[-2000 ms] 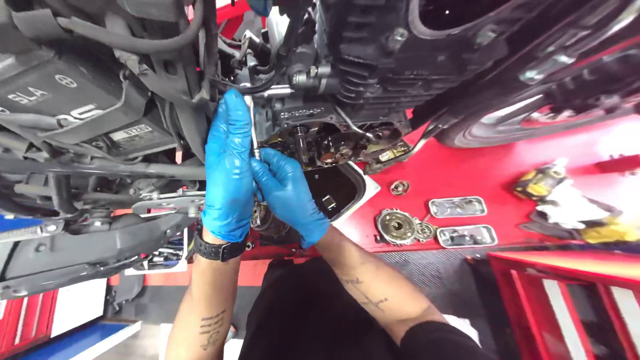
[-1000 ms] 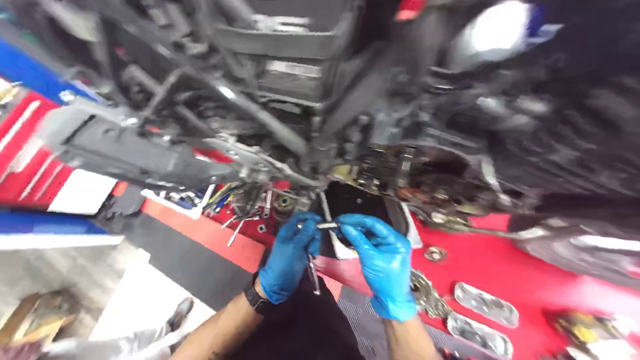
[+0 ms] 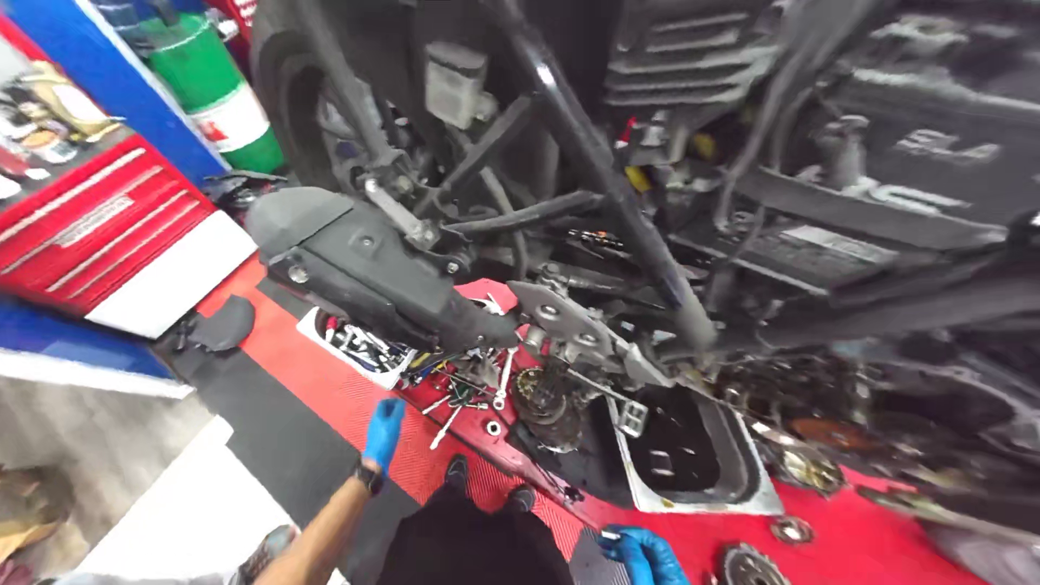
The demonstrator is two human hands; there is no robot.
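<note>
My left hand (image 3: 384, 432), in a blue glove, reaches out over the red and black floor mat, near a white tray (image 3: 354, 367) full of metal tools. Its fingers look drawn together; whether they hold anything is not visible. At the bottom edge my right hand (image 3: 646, 556), also gloved, pinches a small metal piece (image 3: 609, 535) at its fingertips. Between the hands, a ratcheting wrench (image 3: 504, 380), a thin metal tool (image 3: 446, 427) and a metal ring (image 3: 493, 427) lie on the red lift platform (image 3: 479, 443).
A partly stripped motorcycle with a black exhaust silencer (image 3: 357, 264) fills the upper view. Below its engine stands a pan of dark oil (image 3: 751, 463). A gear (image 3: 749, 566) and a bearing-like ring (image 3: 791, 530) lie at right. A red tool cabinet (image 3: 106, 219) stands left.
My hands were together at the engine, then together below it on a metal tool; now they are far apart, the left near the tool tray. The view has swung left.
</note>
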